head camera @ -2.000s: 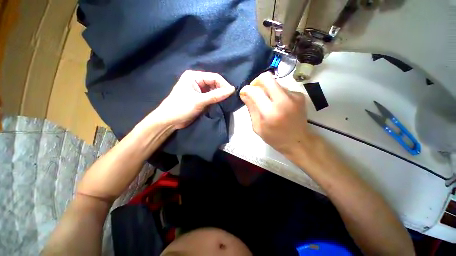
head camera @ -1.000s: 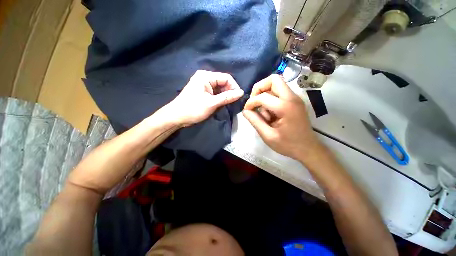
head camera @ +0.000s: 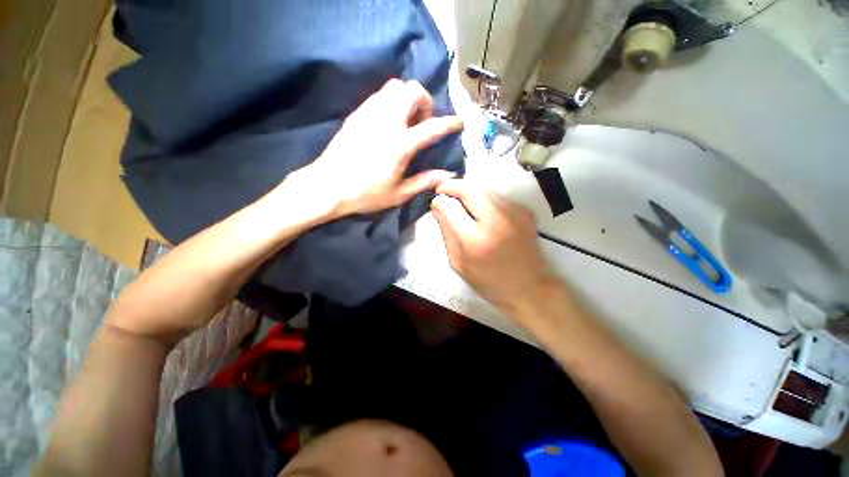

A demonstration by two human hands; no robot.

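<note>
A large navy fabric panel point(head camera: 279, 88) spreads over the machine bed left of the needle, its near edge hanging over the table's front. My left hand point(head camera: 382, 154) lies on the panel, thumb at its right edge, forefinger stretched towards the presser foot. My right hand point(head camera: 489, 233) pinches the panel's edge beside my left thumb; the fingertips of both hands nearly touch. Whether a small piece is between them cannot be told. The presser foot with its blue bit point(head camera: 490, 133) is just above my hands, and the cloth is not under it.
Blue-handled thread snips point(head camera: 689, 250) lie on the white machine bed point(head camera: 642, 312) at the right. A black scrap point(head camera: 555, 192) lies near the needle. The machine arm point(head camera: 745, 102) fills the upper right. Cardboard point(head camera: 88, 168) and silver quilted sheeting point(head camera: 56, 317) are at the left.
My left forefinger has stretched away from the thumb and the hand lies flatter on the cloth. The panel's right edge has drawn away from the presser foot. The camera view has shifted.
</note>
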